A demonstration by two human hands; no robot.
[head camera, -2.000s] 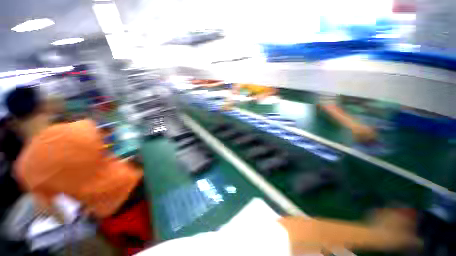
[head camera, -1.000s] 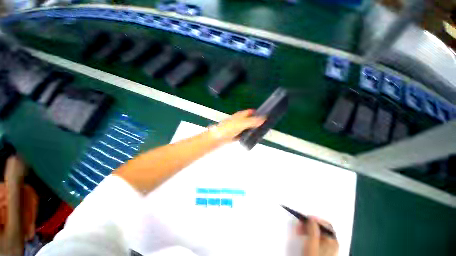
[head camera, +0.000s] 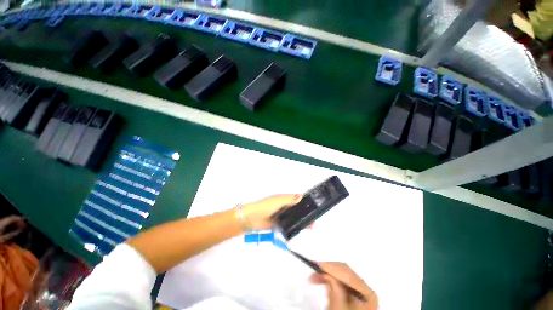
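Note:
My left hand holds a black housing tilted above the white work sheet, its recessed details facing up. My right hand holds dark tweezers like a pen. Their tips point up and left, close to the blue film pieces just below the housing's lower end. Whether the tips grip a piece cannot be told. The housing and my left hand may hide part of the film pieces.
Spare film strips lie left of the sheet, with waiting housings beyond them. The conveyor belt carries black housings and blue frames. A white slanting post stands at right. A person's orange clothing shows at lower left.
The view swung down from the line to the sheet. Since one second ago, my left hand brought the housing from the belt's edge over the sheet; the tweezers moved left to the film pieces.

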